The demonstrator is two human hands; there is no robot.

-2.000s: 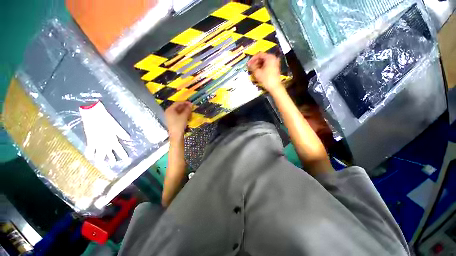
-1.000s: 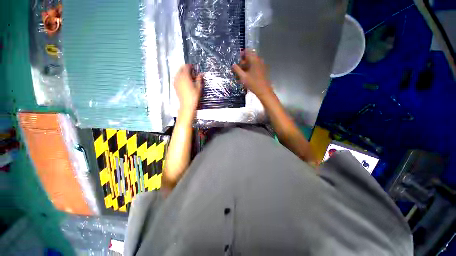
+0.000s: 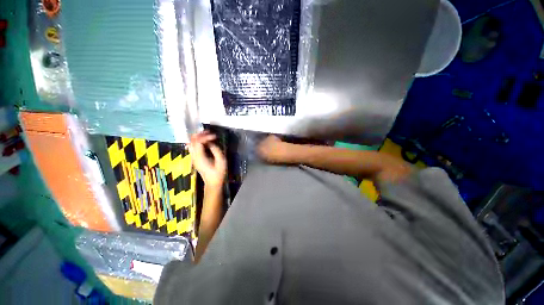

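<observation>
The black strip stock [image 3: 256,53] lies under shiny clear film on a metal-topped surface [image 3: 358,65]. My left hand [image 3: 207,156] is bare, between the hazard-patterned loading board [image 3: 185,170] and that surface's front edge; its fingers are partly curled and its grip is unclear. My right hand [image 3: 269,149] is bare and blurred, just below the same edge, close to my body. Something dark and blurred lies between the hands; I cannot tell whether either holds it. Several thin orange, grey and teal strips [image 3: 143,190] lie across the loading board.
Teal strip stock [image 3: 113,65] under film is at the upper left, with small orange and yellow pieces beside it. Orange strip stock [image 3: 59,170] is at the left. Film-covered grey stock [image 3: 107,247] with a white glove [image 3: 149,270] is at the lower left. A white round container [image 3: 441,41] is at the right.
Both hands have come off the black stock and moved back toward my body, below the surface's front edge. Earlier they were over the loading board, before the view turned to the black stock.
</observation>
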